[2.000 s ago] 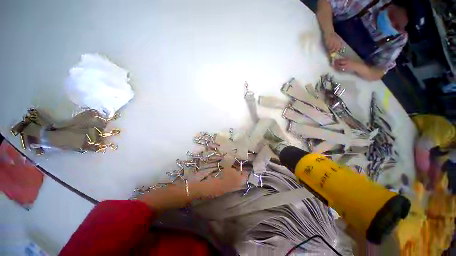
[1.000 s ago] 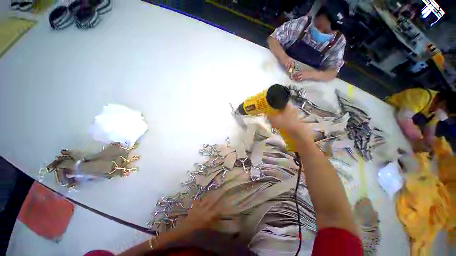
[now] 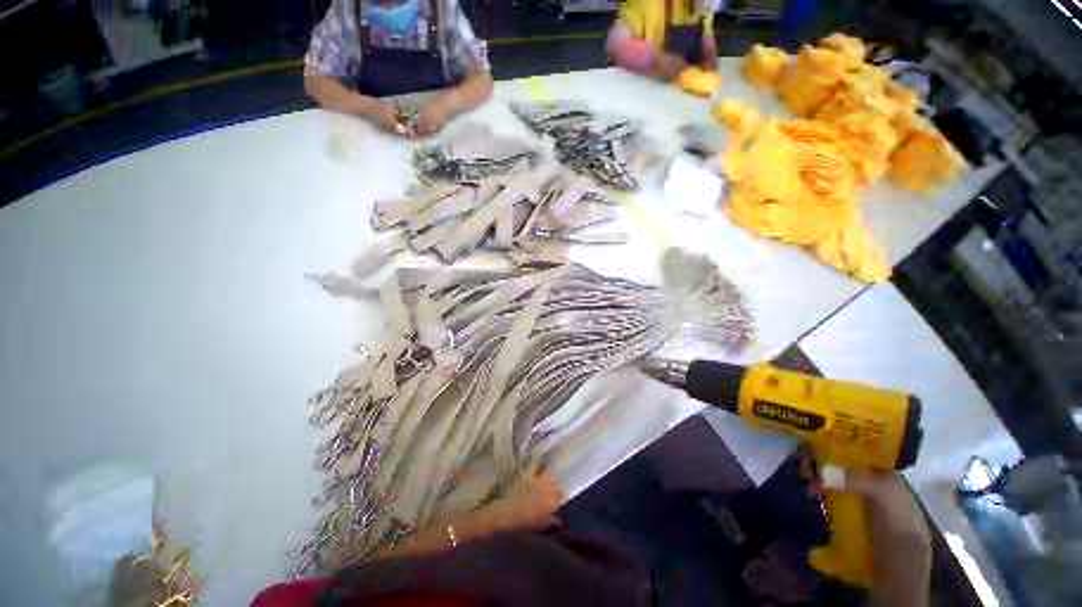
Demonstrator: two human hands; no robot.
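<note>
Many beige-grey webbing straps [image 3: 487,368] lie side by side on the white table, with silver snap hooks [image 3: 356,474] heaped at their left ends. Their layered tail ends fan out toward the right. My left hand [image 3: 528,498] rests at the near edge of the straps; its fingers are unclear and I cannot tell whether it grips any. My right hand [image 3: 884,504] holds the yellow heat gun [image 3: 831,415] by its grip at the right. The dark metal nozzle points left, close to the near side of the strap tail ends.
Shorter strap pieces [image 3: 510,213] and dark hardware [image 3: 587,142] lie beyond. A yellow-orange fabric heap [image 3: 807,166] and a white pack [image 3: 692,186] are at the right. Gold hooks [image 3: 160,575] show lower left. A person [image 3: 398,53] sits across, another [image 3: 664,36] farther right.
The view has swung to the right. My right hand has brought the heat gun from the far left side of the straps to their tail-end side. My left hand stays by the straps.
</note>
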